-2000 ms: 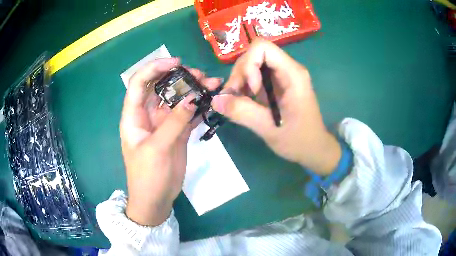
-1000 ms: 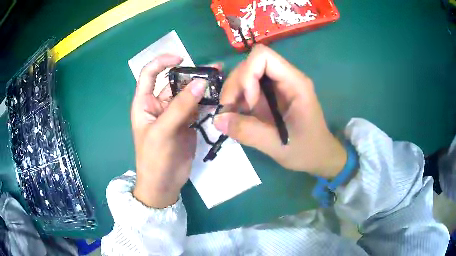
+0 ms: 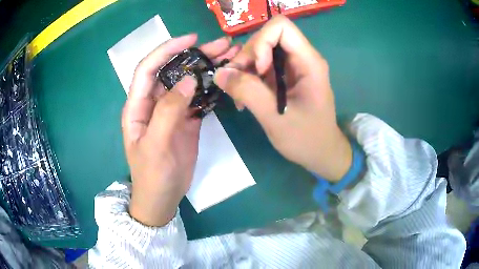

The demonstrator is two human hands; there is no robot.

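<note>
My left hand (image 3: pixel 160 131) holds a small black device housing (image 3: pixel 184 65) with silver detail inside, its thumb over the housing's face. My right hand (image 3: pixel 294 100) holds black tweezers (image 3: pixel 280 79) in its palm, their dark end pointing down. The right thumb and fingertip pinch at the housing's right edge, on a small dark part that is too blurred to make out. Both hands are over a long white strip (image 3: pixel 223 168) lying on the green bench.
A red bin (image 3: pixel 249 25) with white slivers is at the top edge, partly cut off. A clear blister tray (image 3: pixel 26 152) of dark parts lies at the left. A yellow strip (image 3: pixel 68 23) curves behind it. A blue band (image 3: pixel 351 171) is on my right wrist.
The housing is tilted differently, and the dark attachments that hung below it over the white strip are now up against it. The bin, strip and tray have shifted in the view.
</note>
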